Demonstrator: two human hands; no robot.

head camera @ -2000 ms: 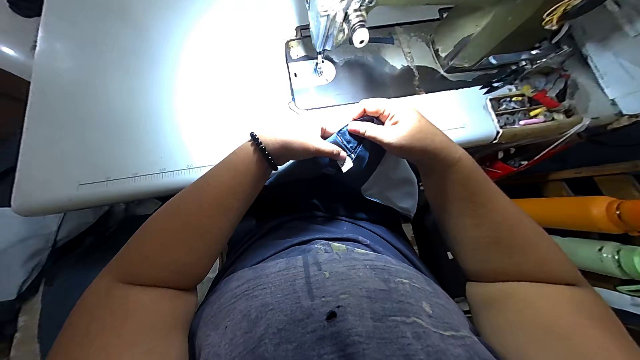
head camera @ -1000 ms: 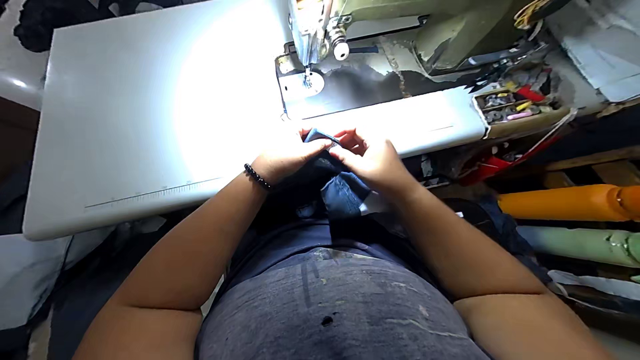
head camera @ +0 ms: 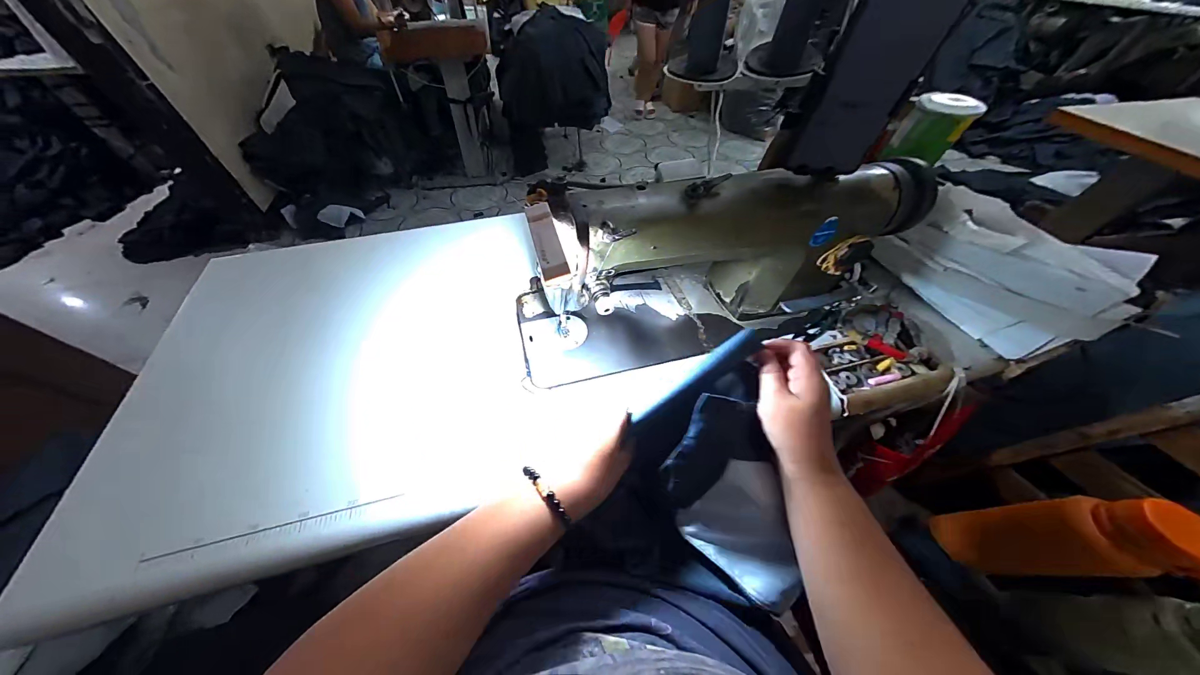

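A dark blue denim garment (head camera: 694, 427) hangs over the front edge of the sewing table, its upper edge stretched between both hands. My left hand (head camera: 600, 461), with a black beaded bracelet at the wrist, grips the edge at its left end. My right hand (head camera: 792, 398) holds the other end between thumb and fingers. A pale pocket lining (head camera: 741, 516) hangs below, near my right wrist. Behind the garment stands an industrial sewing machine (head camera: 731, 225), its needle area (head camera: 565, 328) lit brightly. The fingertips of my left hand are partly hidden by the cloth.
The white tabletop (head camera: 281, 394) reaches left. Right of my right hand sits a tray of bobbins and small parts (head camera: 881, 398). Paper sheets (head camera: 1012, 272) lie behind it. An orange bottle (head camera: 1050, 536) is low at the right. Other people are at the back, among dark cloth piles (head camera: 356, 122).
My hands, close together on the denim before, are now apart with its edge stretched between them. The view has tilted up, showing the whole machine and the room behind.
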